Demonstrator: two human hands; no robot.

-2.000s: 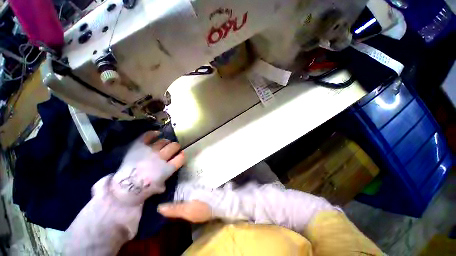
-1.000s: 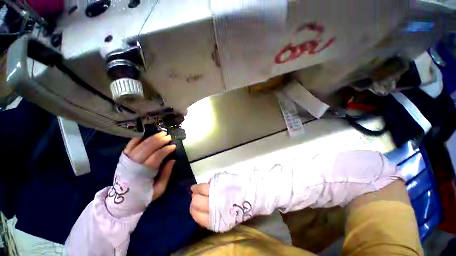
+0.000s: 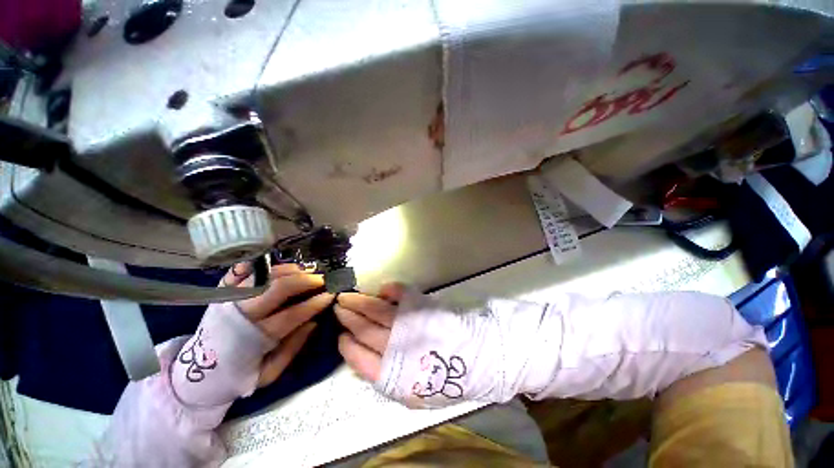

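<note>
The dark navy garment (image 3: pixel 64 338) lies left of the needle and under my hands. My left hand (image 3: pixel 283 311) is at the presser foot, its fingers pressed on the dark cloth, partly behind the curved guard. My right hand (image 3: pixel 368 327) is just right of it, fingertips pinching the cloth edge in front of the foot. The fingertips of both hands nearly meet. A small dark square piece (image 3: pixel 340 280) shows at the foot (image 3: pixel 315 249). The needle itself cannot be made out. The white sewing machine head (image 3: pixel 366 119) with red lettering hangs above my hands.
A printed white label (image 3: pixel 554 221) and a plain white strip (image 3: pixel 590 194) lie under the machine arm. Black-handled scissors (image 3: pixel 700 236) lie at the bed's right end. A blue crate (image 3: pixel 788 352) stands at right. A white band (image 3: pixel 130 324) lies over the garment at left.
The view has moved closer to the machine head. My right hand has moved up and left to the cloth at the foot. The garment has shifted, baring the pale table's front edge.
</note>
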